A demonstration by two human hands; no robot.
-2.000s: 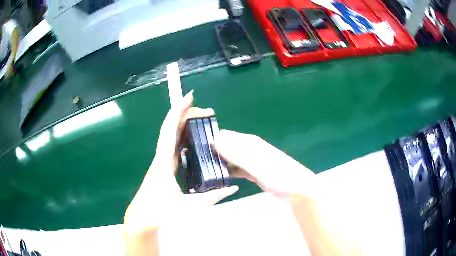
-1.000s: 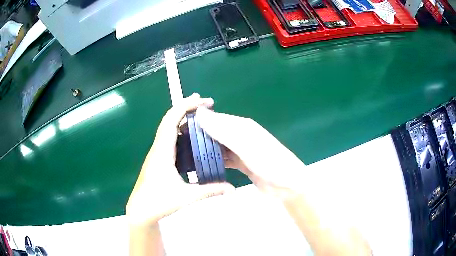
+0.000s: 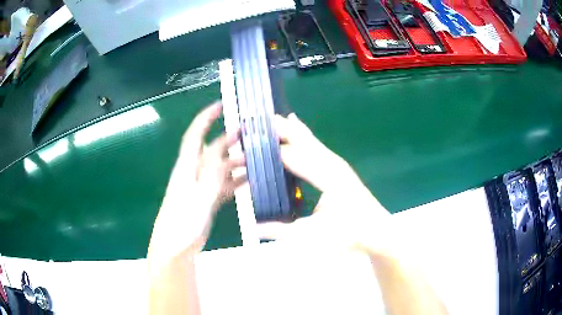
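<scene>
A stack of several phone middle frames (image 3: 260, 135) stands long and upright in the picture, its grey-blue side walls showing as parallel stripes. My right hand (image 3: 314, 178) grips the stack at its right side, thumb and fingers around its lower half. My left hand (image 3: 209, 166) is at the left side of the stack, blurred, with its fingers apart; whether its fingertips touch the stack is unclear. Orange spots show by the stack's right edge.
A red tray (image 3: 431, 60) with frames and a blue-and-white packet lies at top right. A loose frame (image 3: 306, 40) lies left of it. Rows of black frames (image 3: 524, 215) are at right. A white strip (image 3: 229, 92) crosses the green surface (image 3: 382, 135). A grey-white box (image 3: 117, 27) is far left.
The stack has turned from a short end-on view to its full long side, reaching farther up the picture. My left hand has opened from around it; my right hand still holds it.
</scene>
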